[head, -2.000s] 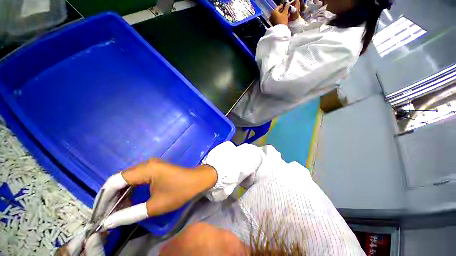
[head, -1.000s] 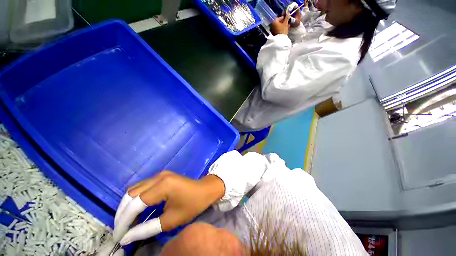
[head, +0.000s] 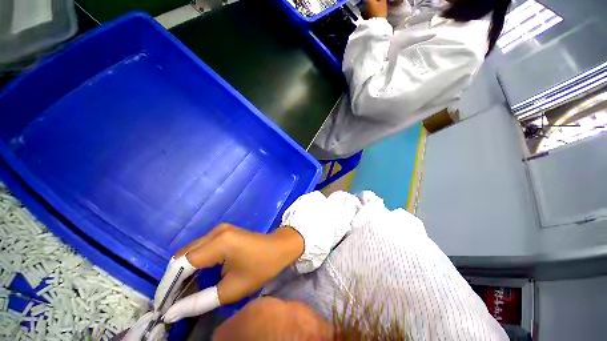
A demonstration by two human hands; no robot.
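Note:
My right hand (head: 249, 263), with white cots on its fingers, is at the lower left. Its thumb and fingers pinch a slim metal part (head: 174, 282), which shows as a thin dark and silver line along a finger. My left hand (head: 144, 328) is cut off by the bottom edge; only its white-covered fingertips show, meeting the right ones around the part's lower end. A heap of small white plastic parts (head: 63, 286) lies in a blue tray at the far left. The far end of the metal part is hidden.
A large empty blue tray (head: 153, 143) lies beyond my hands. A dark bench surface (head: 266, 73) is behind it. Another worker in a white smock (head: 412, 73) sits at the upper right, near a blue tray of metal parts (head: 311, 6). A frosted container (head: 33, 23) is at the upper left.
Since two seconds ago, my hands have shifted slightly right and down in the picture, and less of my left hand shows. The view has tilted a little.

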